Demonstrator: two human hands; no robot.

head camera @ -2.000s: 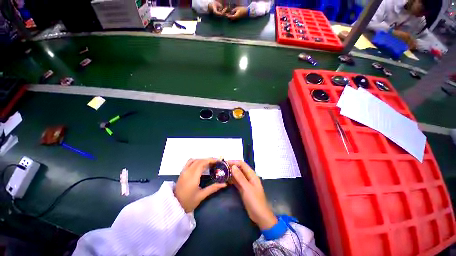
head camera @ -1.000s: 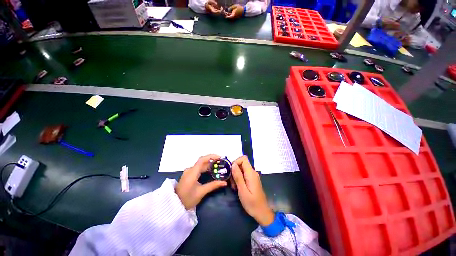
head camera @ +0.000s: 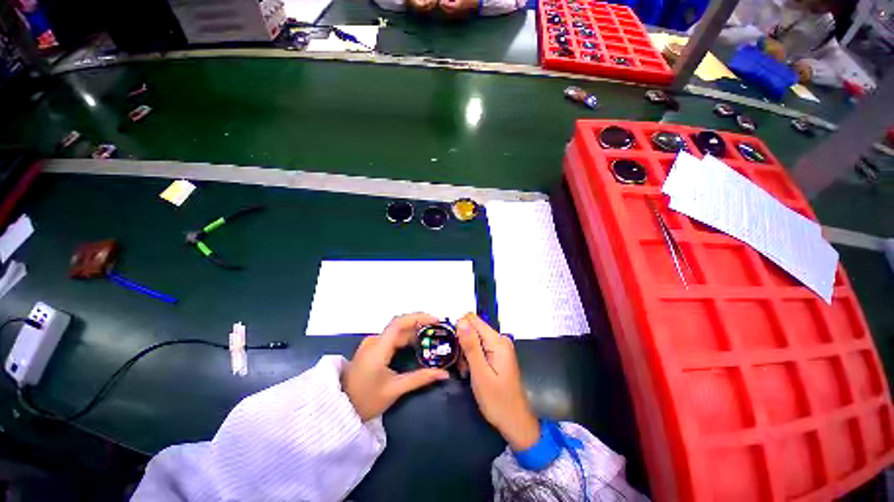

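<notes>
A round black smartwatch head (head camera: 437, 347) with coloured and white icons lit on its screen is held above the bench. My left hand (head camera: 380, 371) grips its left side between thumb and fingers. My right hand (head camera: 493, 377) touches its right edge with thumb and fingertips; a blue strap is round that wrist. A white record sheet (head camera: 390, 294) lies flat just beyond my hands. A second gridded sheet stack (head camera: 534, 270) lies to its right.
A red compartment tray (head camera: 694, 348) at right holds several round units, tweezers (head camera: 671, 243) and loose sheets (head camera: 753, 224). Three round units (head camera: 432, 217) sit beyond the sheet. Cutters (head camera: 212, 236), a blue-handled tool (head camera: 142, 286) and a cable (head camera: 147, 349) lie left. A green conveyor (head camera: 323, 123) runs across.
The watch screen has gone from a reddish image to coloured icons, and its icons differ again slightly now. Both hands keep hold near the same spot. The view has shifted slightly.
</notes>
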